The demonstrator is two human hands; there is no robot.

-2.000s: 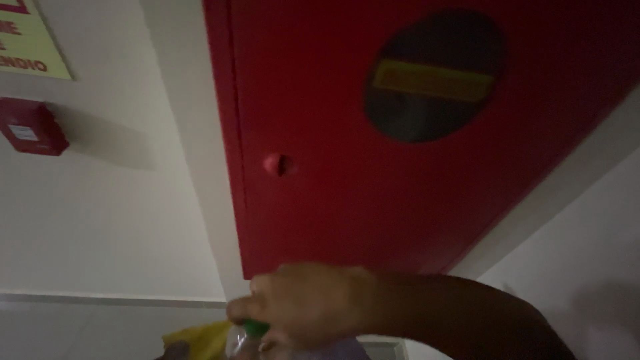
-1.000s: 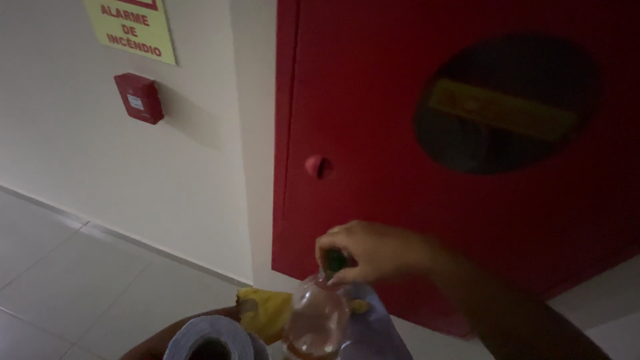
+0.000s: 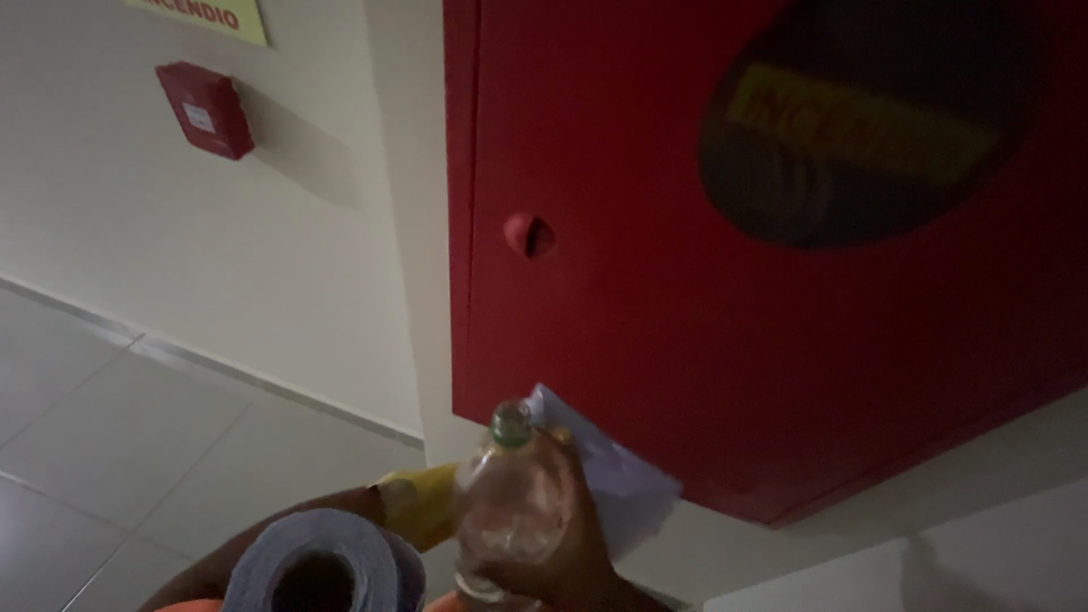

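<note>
My right hand [image 3: 578, 531] is wrapped around the side of a clear plastic bottle [image 3: 514, 510] at the bottom centre. The bottle's neck points up, with a green ring and no cap seen on its mouth. Something yellow, a cloth or a glove [image 3: 421, 506], lies at the end of my left forearm, against the bottle's left side. It mostly hides my left hand [image 3: 382, 501], so its grip is unclear. A pale bluish sheet [image 3: 616, 480] of paper or cloth sticks out behind the bottle. The end of a matching roll [image 3: 323, 565] shows at the lower left.
A red fire cabinet door [image 3: 612, 340] with a small round latch [image 3: 529, 235] and a dark oval window [image 3: 850, 127] stands ahead. On the wall at left are a red alarm box [image 3: 204, 110] and a yellow sign [image 3: 212, 13]. Tiled floor [image 3: 110, 442] lies lower left.
My right hand has moved down from the green top at the bottle's neck to the bottle's side. More of the bottle, the pale sheet and the roll shows.
</note>
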